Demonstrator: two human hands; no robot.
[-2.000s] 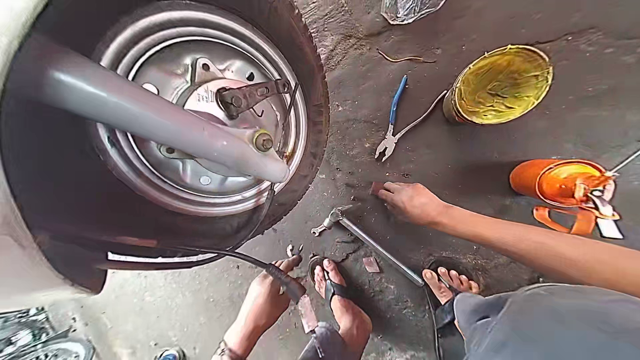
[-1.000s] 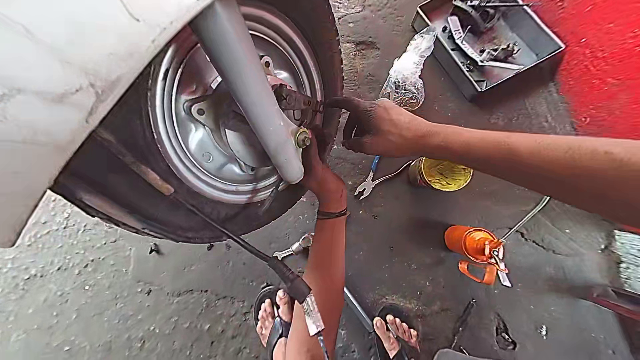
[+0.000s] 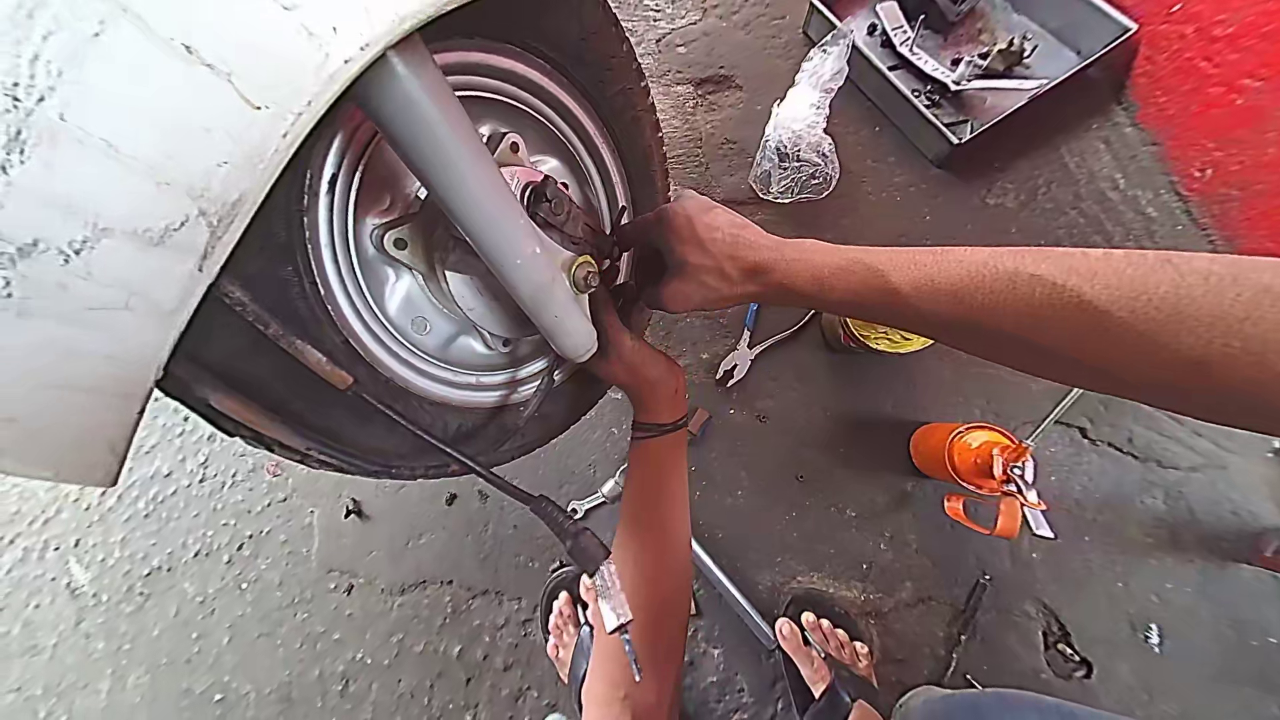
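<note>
A silver steel wheel rim [image 3: 420, 325] with a drum brake hub sits in the wheel well, crossed by a grey suspension arm [image 3: 470, 190] with a bolt [image 3: 585, 275] near its end. My left hand [image 3: 635, 350] reaches up from below, its fingers behind the arm's end and mostly hidden. Just above it, my right hand [image 3: 700, 250] has bent fingers at the end of the dark brake lever [image 3: 565, 215]. Both hands are close together there; what they grip is hidden. A black cable [image 3: 450, 450] with a rubber boot runs down to the left forearm.
Pliers [image 3: 738, 362], a yellow grease tin [image 3: 885, 335] and an orange oil can [image 3: 960, 455] stand or lie right of the wheel. A plastic bag [image 3: 800, 150] lies beside a metal parts tray [image 3: 890, 100]. A wrench [image 3: 598, 492] and metal bar [image 3: 735, 590] lie near my feet.
Two seconds ago my hands were low near the floor, away from the hub; now both are up at the brake lever. The view has shifted, bringing the tray in.
</note>
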